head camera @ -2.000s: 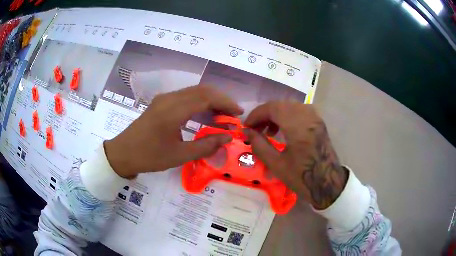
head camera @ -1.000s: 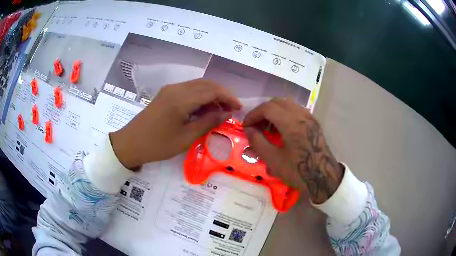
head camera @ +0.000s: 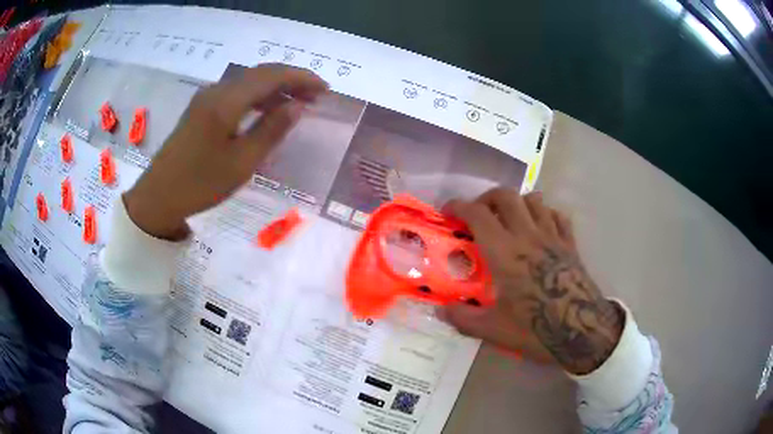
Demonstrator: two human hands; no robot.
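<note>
An orange-red controller shell (head camera: 386, 263) is over the printed sheet (head camera: 339, 381), a little blurred, its large openings showing. My right hand (head camera: 530, 280) grips its right end and hides that grip. My left hand (head camera: 216, 148) is off the shell, to its upper left, fingers apart, with nothing visible in it. One small orange-red piece (head camera: 280, 229) is on or just above the sheet between my left hand and the shell, blurred. Several more small orange-red pieces (head camera: 107, 167) lie in a loose group at the left of the sheet.
A dark green conveyor belt (head camera: 593, 68) runs across the back. Bare beige bench cover (head camera: 661, 254) is right of the sheet. Yellow-orange small parts (head camera: 61, 44), a dark grey heap (head camera: 24, 80) and red parts are at the far left.
My left hand has left the shell and moved up and left. A small piece now shows between it and the shell. My right hand has shifted slightly right, and the shell has turned.
</note>
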